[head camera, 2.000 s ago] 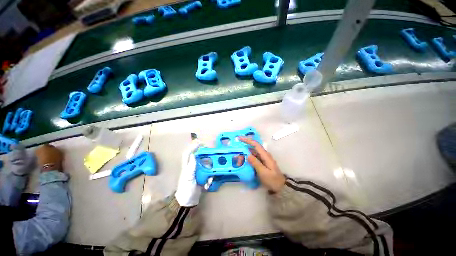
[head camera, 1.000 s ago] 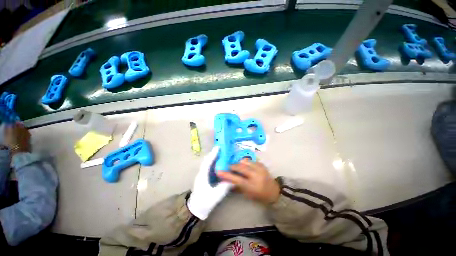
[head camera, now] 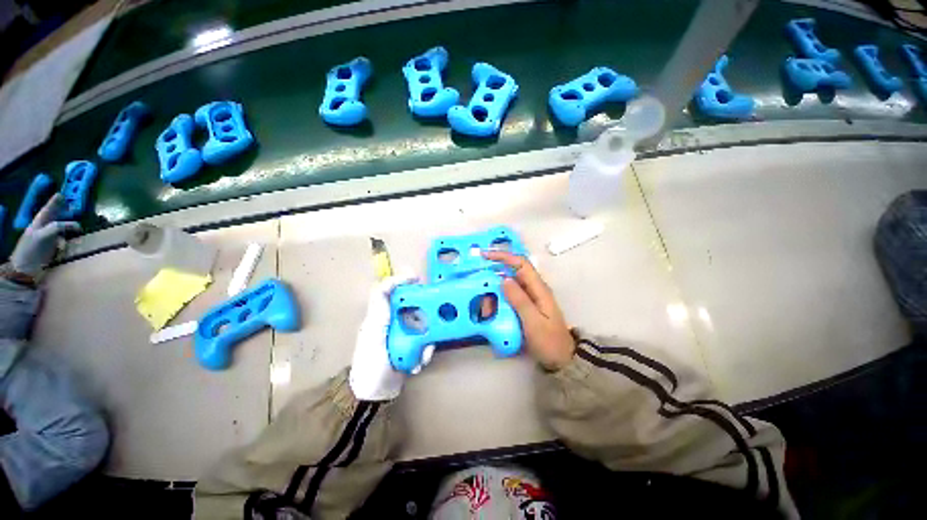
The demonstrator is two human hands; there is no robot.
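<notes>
My gloved left hand point(head camera: 376, 345) grips a bright blue controller shell point(head camera: 452, 313) by its left end, with a fingertip showing through near its lower edge. My bare right hand point(head camera: 539, 315) is at the shell's right end, fingers bent over and behind it; a finger shows through the right opening. A second blue shell point(head camera: 462, 247) lies on the bench just beyond, partly hidden by the held one and my right fingers. A small white patch shows through its opening. A yellow utility knife point(head camera: 381, 262) lies beyond my left hand, its lower part hidden.
A shell point(head camera: 244, 323), yellow cloth point(head camera: 173, 297), white sticks point(head camera: 245, 269) and a bottle point(head camera: 173, 249) are at left. Another bottle point(head camera: 600, 175) and white stick point(head camera: 575, 238) are at right. Beyond are the green belt point(head camera: 295, 132) with several shells, a slanting post point(head camera: 706, 51) and a neighbour's gloved hand point(head camera: 39, 239).
The held shell has turned from upright to lying crosswise, its face towards me. My right hand has moved from its lower end to its right end. The belt shells have shifted left in view.
</notes>
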